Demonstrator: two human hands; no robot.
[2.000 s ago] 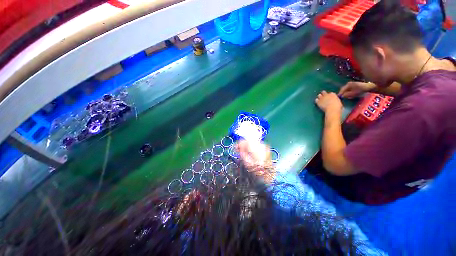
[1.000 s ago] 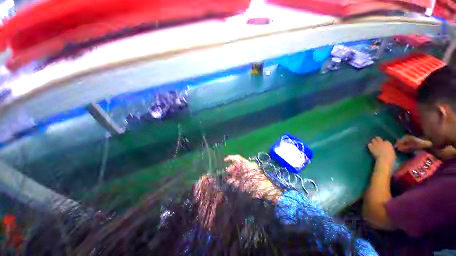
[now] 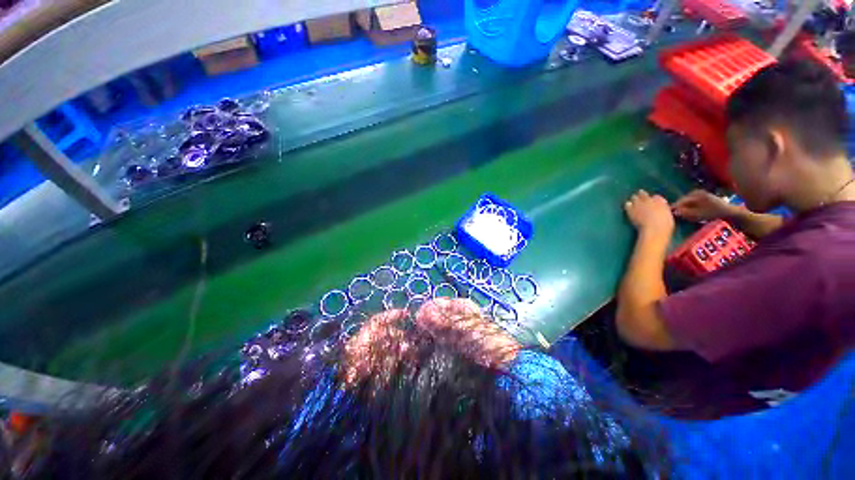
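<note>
My left hand (image 3: 377,345) and my right hand (image 3: 461,330) are close together at the lower middle, partly covered by dark hair; what the fingers hold cannot be seen. Thin silver-grey rings (image 3: 335,303) lie in rows on the green belt just beyond my hands. A slim dark tool, maybe tweezers (image 3: 480,288), lies among the right-hand rings. A small blue tray (image 3: 512,254) with white rings in it stands beyond them. Dark round cases (image 3: 278,339) are piled left of my hands, and a single dark case (image 3: 257,234) lies farther out on the belt.
A clear tray of dark parts (image 3: 211,136) sits on the far ledge, with a small yellow-and-dark container (image 3: 424,47) and a blue basket (image 3: 516,28). At right, a person (image 3: 764,244) works beside a red slotted tray (image 3: 710,247) and stacked red crates (image 3: 703,103). A metal post (image 3: 67,175) stands left.
The view has tilted down, showing more of the belt, ring rows and piled cases. My right hand has moved from the blue tray back beside my left hand since two seconds ago.
</note>
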